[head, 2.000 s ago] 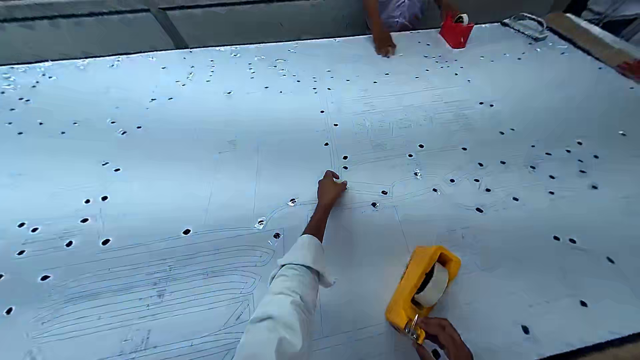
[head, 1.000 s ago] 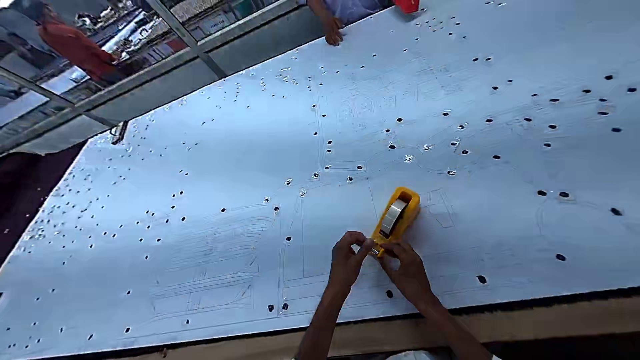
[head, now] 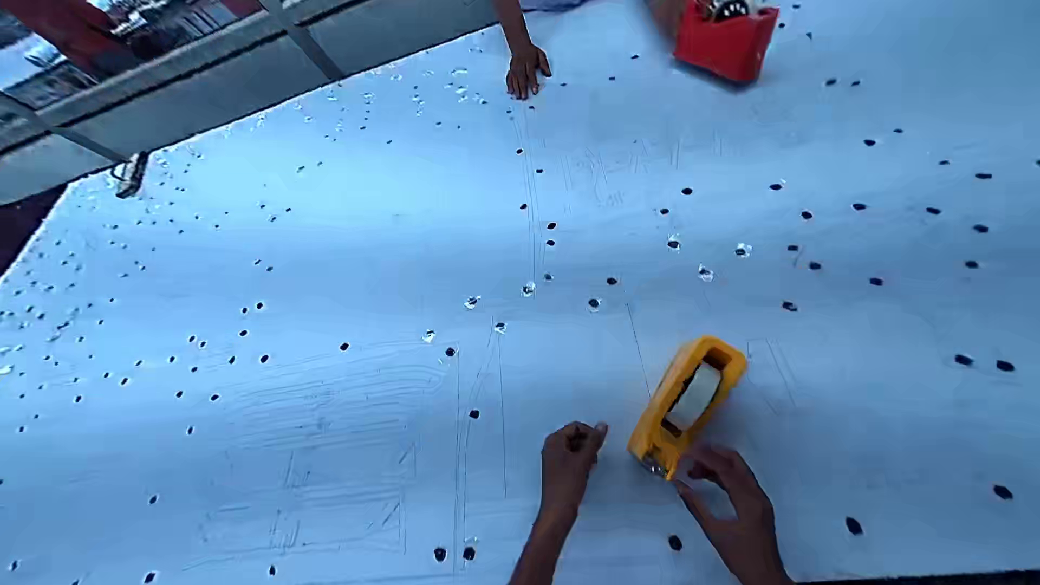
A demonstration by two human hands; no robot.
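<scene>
A yellow tape dispenser (head: 691,406) with a roll of pale tape (head: 696,396) lies tilted on a large white marked sheet (head: 366,244) dotted with small dark holes. My right hand (head: 727,496) is at the dispenser's lower, cutter end, thumb and fingers apart, nothing clearly held. To the left of the dispenser is my left hand (head: 569,463), fingers curled and thumb raised; whether a bit of tape is between its fingers does not show. Clear tape pieces appear to sit around some of the holes, such as near the sheet's middle.
Across the sheet, another person's hand (head: 526,71) rests flat at the far edge. A red tape dispenser (head: 725,41) is beside that person's other, blurred hand. A metal clamp or clip (head: 132,175) sits at the far left edge, by a grey railing (head: 203,73).
My left hand has moved left, away from the dispenser's cutter end, where both hands were together a second ago. Two seconds ago it was reaching farther over the sheet.
</scene>
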